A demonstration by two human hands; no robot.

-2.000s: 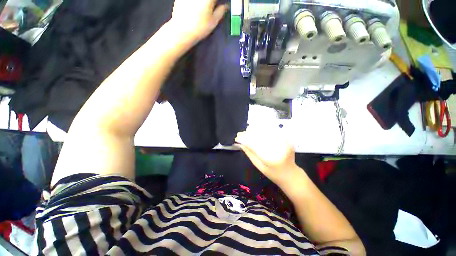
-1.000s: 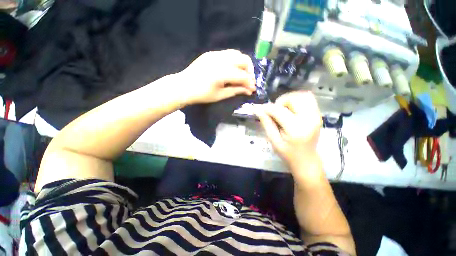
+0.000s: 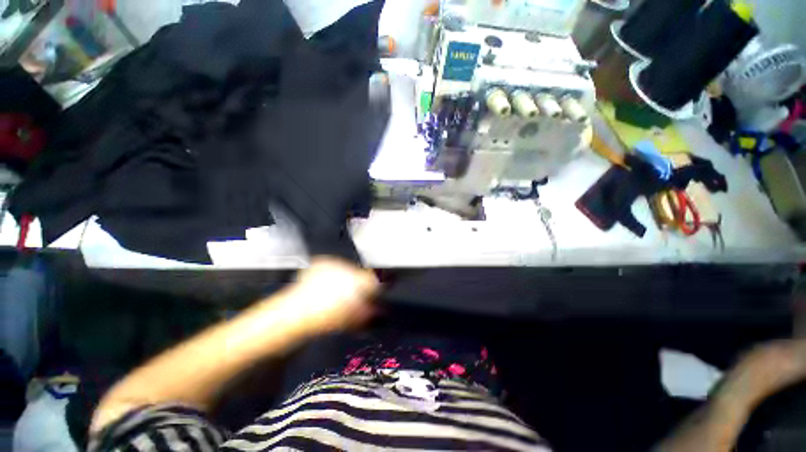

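Note:
Black cloth (image 3: 323,132) lies on the table left of the overlock machine (image 3: 521,115) and narrows down to the table's front edge. My left hand (image 3: 340,293), blurred, is closed on the cloth at that edge. A dark stretch of cloth runs from it to the right below the table. My right hand (image 3: 778,364) is at the far right, low, blurred and partly cut off by the picture's edge; whether it holds cloth I cannot tell. The needle area (image 3: 435,141) shows, with no cloth at it.
A crumpled black pile (image 3: 168,150) covers the table's left. Dark scraps (image 3: 610,199), red-orange scissors (image 3: 683,212) and a thin thread strand (image 3: 548,225) lie right of the machine. Black thread cones (image 3: 689,53) stand behind. A white scrap (image 3: 689,373) lies below the table.
My hands have parted from the needle area. The left moved down to the table edge with cloth, the right far to the right. The cloth came away from the machine, and the view shifted wider.

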